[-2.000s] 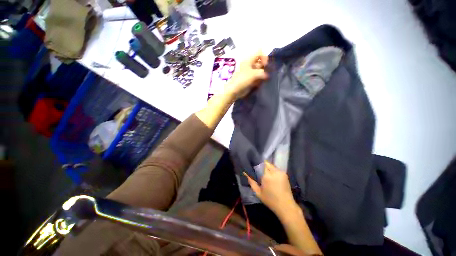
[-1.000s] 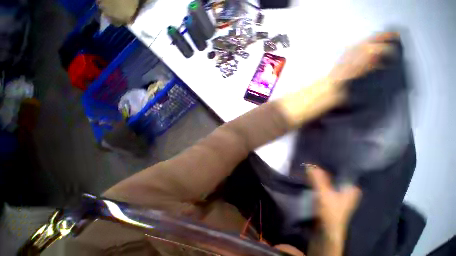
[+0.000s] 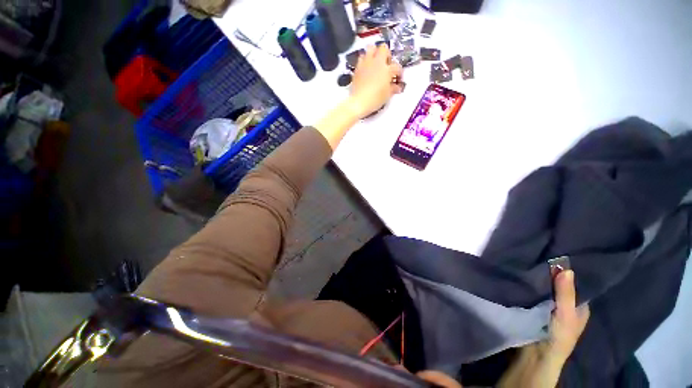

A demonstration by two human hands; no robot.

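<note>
The dark jacket (image 3: 523, 265) lies partly on the table and partly over the lap, with its light-grey lining (image 3: 463, 318) showing. My right hand (image 3: 565, 322) grips the jacket at lower right. A small metal clasp (image 3: 559, 267) shows at my thumb tip against the dark cloth; whether it is attached is unclear. My left hand (image 3: 374, 76) is over the pile of loose metal clasps (image 3: 406, 45), fingers bent down among them. Whether it holds a piece cannot be told. No needle or thread is visible.
A smartphone (image 3: 429, 126) with a lit screen lies on the white table (image 3: 379, 178) between my hands. Dark thread cones (image 3: 296, 54) stand left of the pile. A blue basket (image 3: 258, 144) with white items is on the floor. A shiny metal bar crosses the lower left.
My left hand has let go of the jacket and moved left to the clasps. The jacket has dropped and spread to the lower right. The view has shifted; a clasp now shows at my right thumb.
</note>
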